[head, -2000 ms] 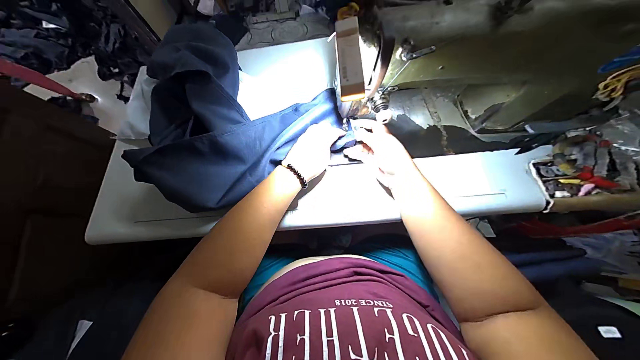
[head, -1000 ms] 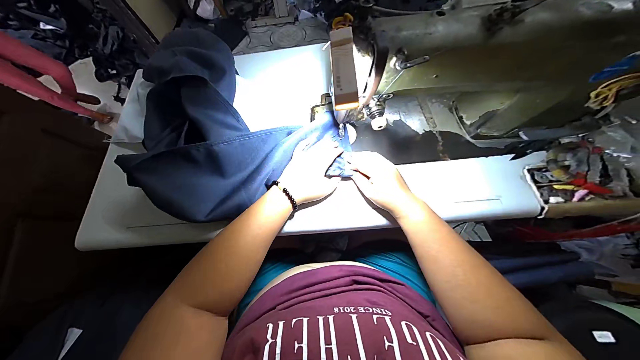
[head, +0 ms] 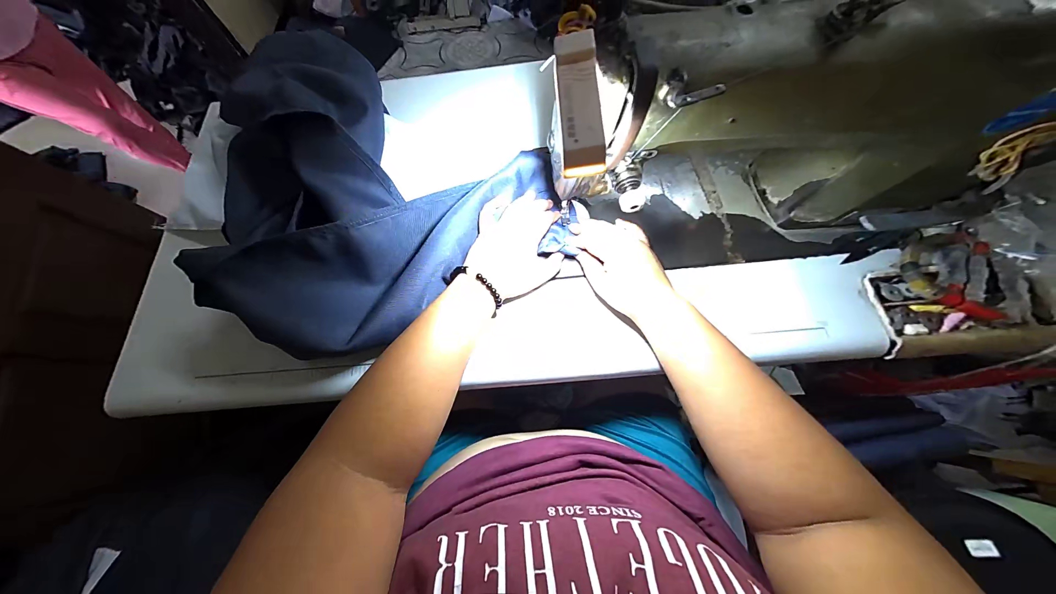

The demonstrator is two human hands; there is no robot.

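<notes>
A dark navy fabric piece (head: 330,280) lies bunched on the white sewing table (head: 577,338), its right end reaching under the head of the sewing machine (head: 742,132). My left hand (head: 520,247), a beaded bracelet at its wrist, presses on that end just left of the presser foot (head: 565,212). Right of the foot, my right hand (head: 615,256) has its thumb and fingers on a small folded edge of the same fabric. The bright lamp washes out the fingertips of both hands. A small box-shaped lamp unit (head: 580,107) is fixed at the machine's head.
A tray of scraps and small items (head: 940,297) adjoins the table's right end. Behind it hangs a yellow cord (head: 1019,153). Another person's pink-clad leg (head: 91,91) is at the upper left. Dark folded cloth (head: 891,437) lies below the table on the right.
Compared with one second ago, both hands are nearer the presser foot, and the small fabric edge between them has moved up toward it. The other person's hand at the left has left view.
</notes>
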